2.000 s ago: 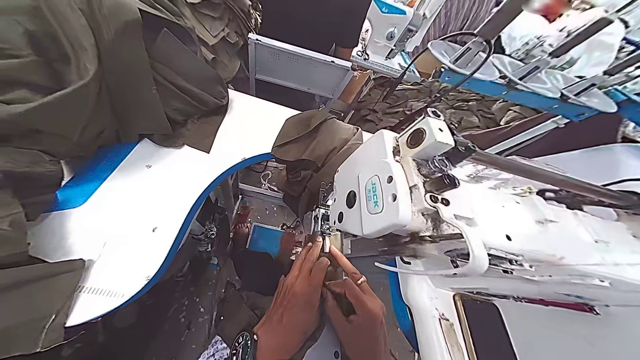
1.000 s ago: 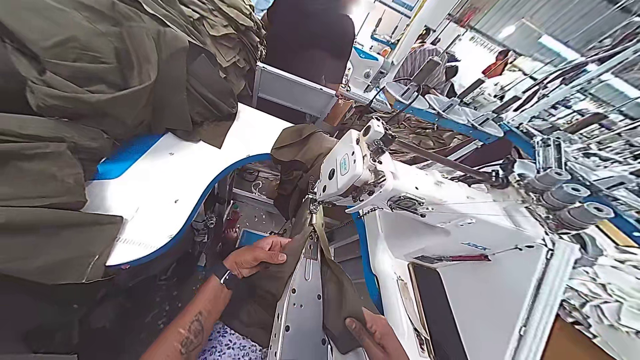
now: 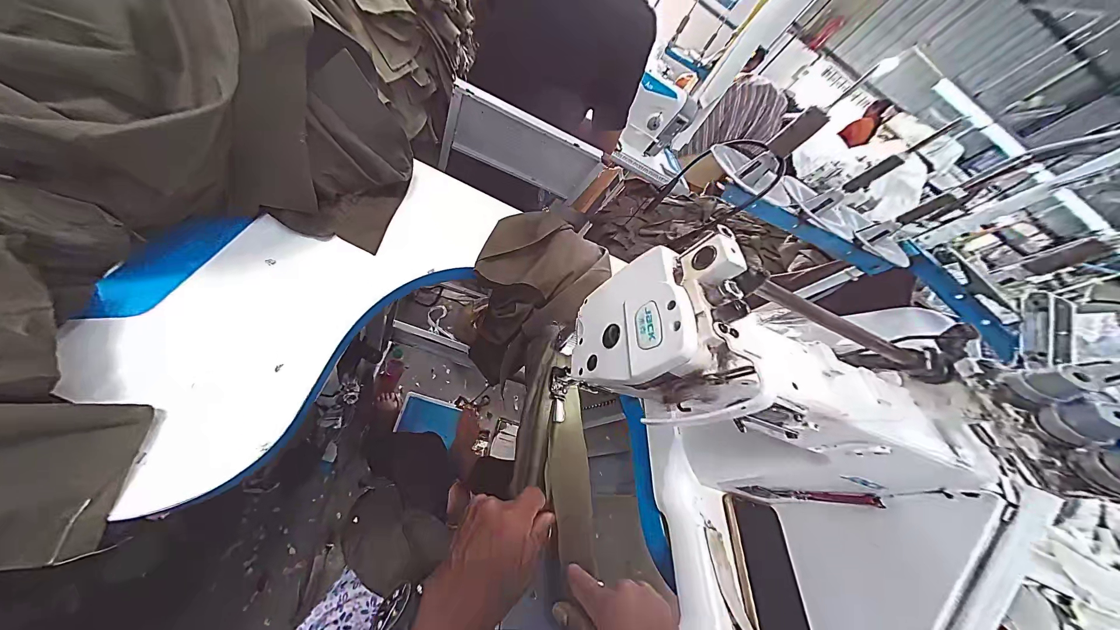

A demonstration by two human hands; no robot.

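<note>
A white Jack industrial sewing machine (image 3: 637,324) stands right of centre, its presser foot (image 3: 558,404) at the lower left of the head. Olive fabric (image 3: 573,490) runs from the foot down towards me, and more of it bunches (image 3: 547,262) behind the machine head. My left hand (image 3: 492,551) grips the fabric's left layer below the foot, thumb and fingers closed on it. Lower and to the right, my right hand (image 3: 623,604) holds the edge of the fabric near the bottom of the view; part of this hand is cut off.
A white table with a blue edge (image 3: 289,341) curves along the left, with large piles of olive fabric (image 3: 157,114) on it. Thread stands on a blue rail (image 3: 814,227) are behind the machine. A person in dark clothing (image 3: 564,61) is at the top. A red tool (image 3: 822,497) lies on the machine bed.
Two seconds ago both hands were close together at the presser foot. One second ago they were spread apart, holding fabric layers; now they are nearer each other, below the foot.
</note>
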